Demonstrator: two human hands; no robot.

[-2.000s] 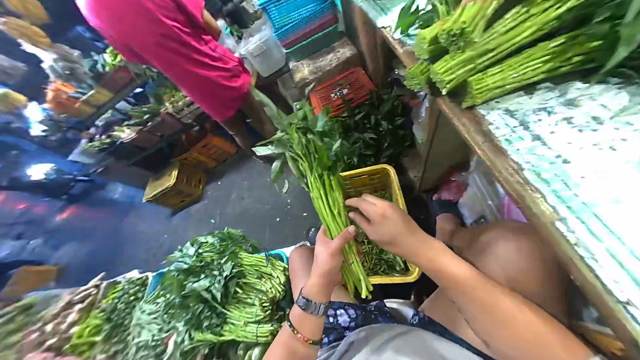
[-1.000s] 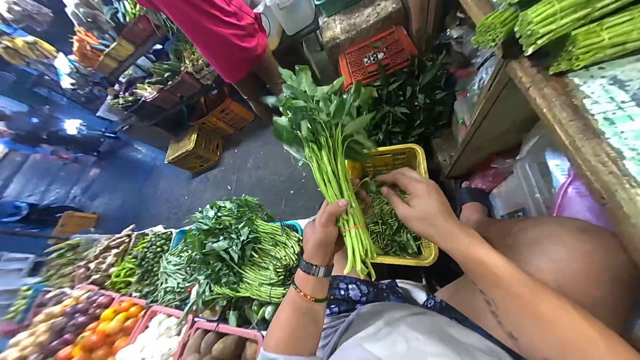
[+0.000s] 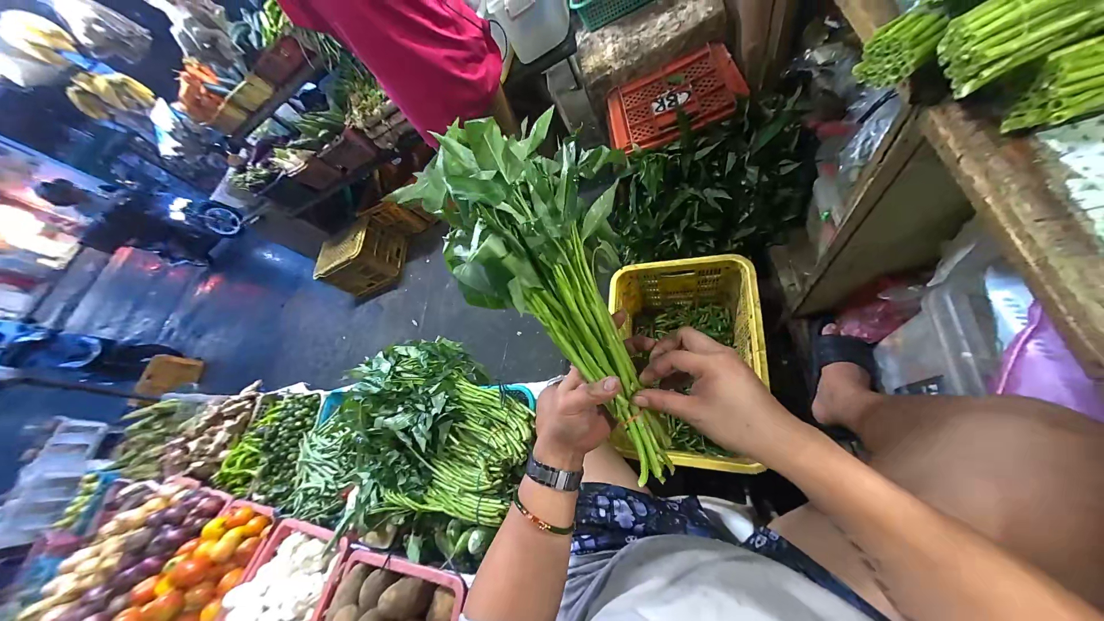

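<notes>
A bunch of long-stemmed leafy greens (image 3: 573, 293), like water spinach, tilts up and left before me. My left hand (image 3: 576, 412) is closed around its lower stems, just above an orange rubber band (image 3: 634, 421). At the right side of the stems is my right hand (image 3: 694, 384), fingers curled and fingertips against the bunch; whether it grips a stem is hard to tell. Behind the hands stands a yellow plastic crate (image 3: 752, 319) with loose green trimmings (image 3: 690, 323) inside.
More bundled greens (image 3: 466, 448) lie left, beside trays of tomatoes (image 3: 198, 561), onions (image 3: 155, 535) and potatoes (image 3: 405, 595). Cut stem bundles (image 3: 1018, 34) rest on a wooden counter (image 3: 1018, 190) at right. Ahead are a red crate (image 3: 677, 95), dark leafy greens (image 3: 707, 190) and a person in pink (image 3: 414, 52).
My right hand has moved from over the yellow crate to the stems of the bunch. The left hand keeps its hold. The view has shifted to the right since the oldest frame.
</notes>
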